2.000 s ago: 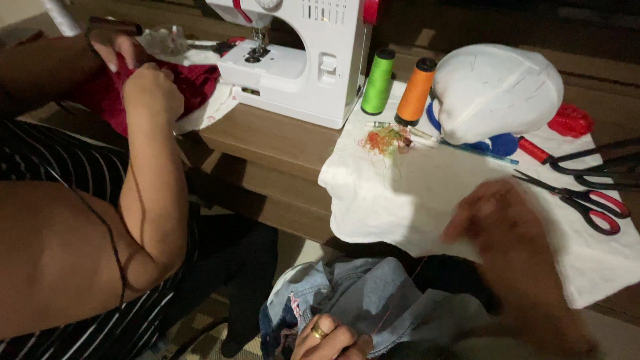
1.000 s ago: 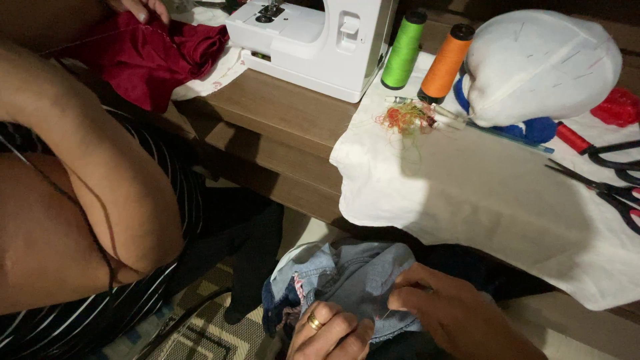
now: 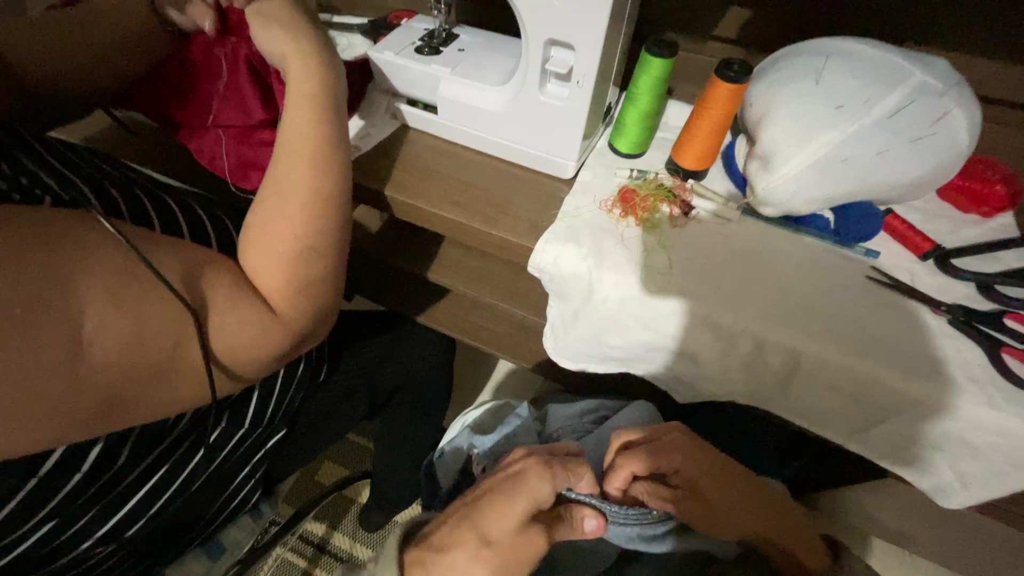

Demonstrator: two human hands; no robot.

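Light blue denim fabric (image 3: 632,524) lies bunched in my lap at the bottom of the head view. My left hand (image 3: 520,512) pinches its thick folded edge between thumb and fingers. Close beside it on the right, my right hand (image 3: 680,480) has its fingertips curled on the same edge; whether a needle is between them cannot be seen. On the white cloth (image 3: 784,320) above stand a green thread cone (image 3: 643,98) and an orange thread cone (image 3: 710,120), with a tangle of thread scraps (image 3: 648,202) in front.
A white pincushion (image 3: 864,128) with pins sits at the upper right, near a red thread spool (image 3: 910,234) and scissors (image 3: 952,308). A white sewing machine (image 3: 496,88) stands on the wooden table (image 3: 464,192). At the left, another person holds red fabric (image 3: 232,112).
My right hand has come down from above the white cloth to the denim beside my left hand. The denim's folded edge now shows between my hands. The other person's arm has moved.
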